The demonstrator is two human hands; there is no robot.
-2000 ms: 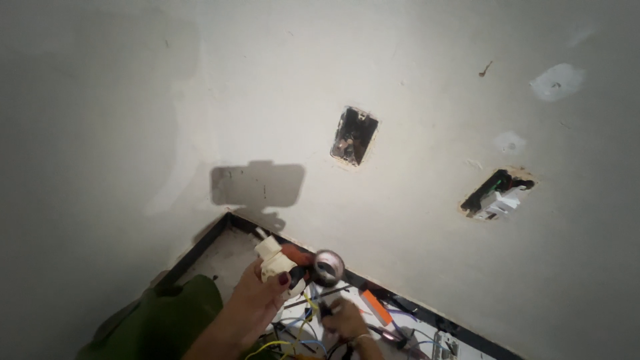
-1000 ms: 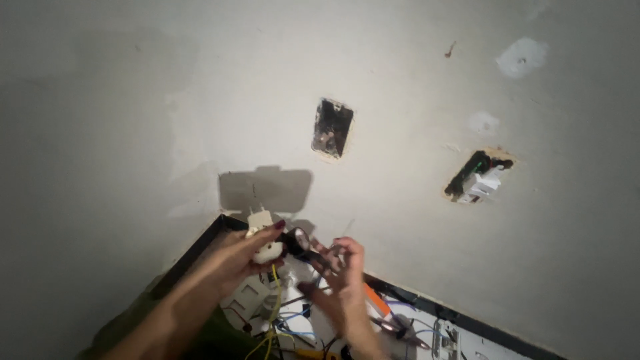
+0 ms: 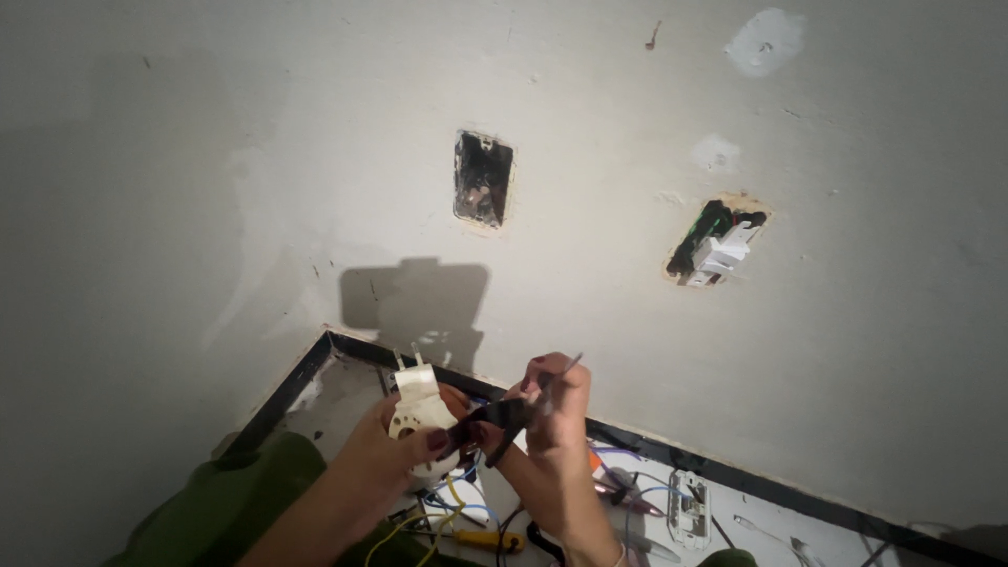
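My left hand [image 3: 382, 457] grips a cream plastic two-pin plug adapter [image 3: 419, 409], its pins pointing up toward the wall. A dark, blurred strip [image 3: 500, 421], which looks like black electrical tape, runs from the adapter's side to my right hand [image 3: 555, 433]. The fingers of my right hand are bent around its far part, and a thin dark end sticks out above them. Whether the strip is stuck to the adapter cannot be told. Something orange shows partly behind the adapter, mostly hidden by my left hand.
Below lie a yellow-handled screwdriver [image 3: 488, 540], yellow wire [image 3: 449, 516], blue wires and a white socket frame [image 3: 689, 510]. A black edge strip [image 3: 709, 465] borders the wall. The wall has an open electrical box [image 3: 483, 179] and another with a white switch or socket module [image 3: 720, 253] hanging out.
The round dark roll seen between the hands earlier now shows as a dark strip between them. My right hand has risen from low among the wires to beside the adapter.
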